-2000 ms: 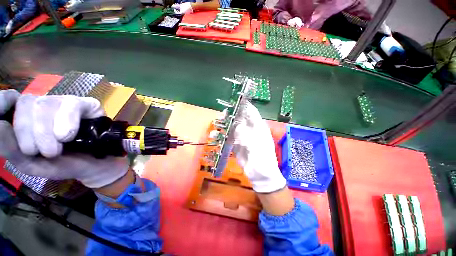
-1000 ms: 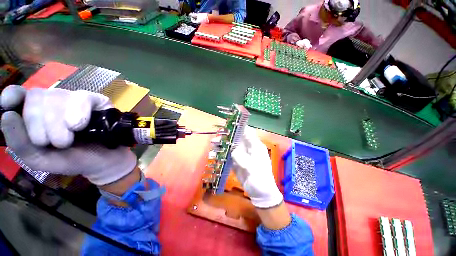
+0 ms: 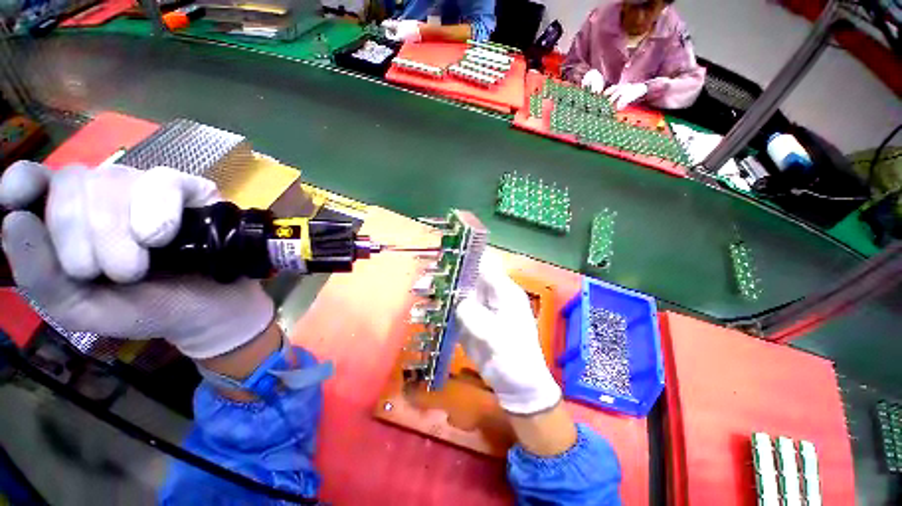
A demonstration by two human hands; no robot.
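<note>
My left hand (image 3: 138,252), in a white glove, grips the black electric screwdriver (image 3: 237,242) level, its thin bit pointing right. The bit tip meets the component side of a green circuit board (image 3: 445,282) near its upper end. My right hand (image 3: 502,331), also gloved, holds the board on edge by its grey finned heatsink (image 3: 467,267). The board stands tilted above the orange-brown fixture (image 3: 435,417); my right hand and the board hide part of the fixture.
A blue bin of screws (image 3: 611,346) is right of the fixture. Green-and-white assemblies (image 3: 786,472) lie on the right red mat (image 3: 737,380). Board panels (image 3: 534,202) and loose boards (image 3: 601,237) lie on the green belt (image 3: 396,158). Grey ridged stacks (image 3: 188,148) are at left. Two people work across the belt.
The held board was raised and more slanted two seconds ago and now stands lower, with the bit near its upper end. The camera view has shifted, and the person in pink shows more.
</note>
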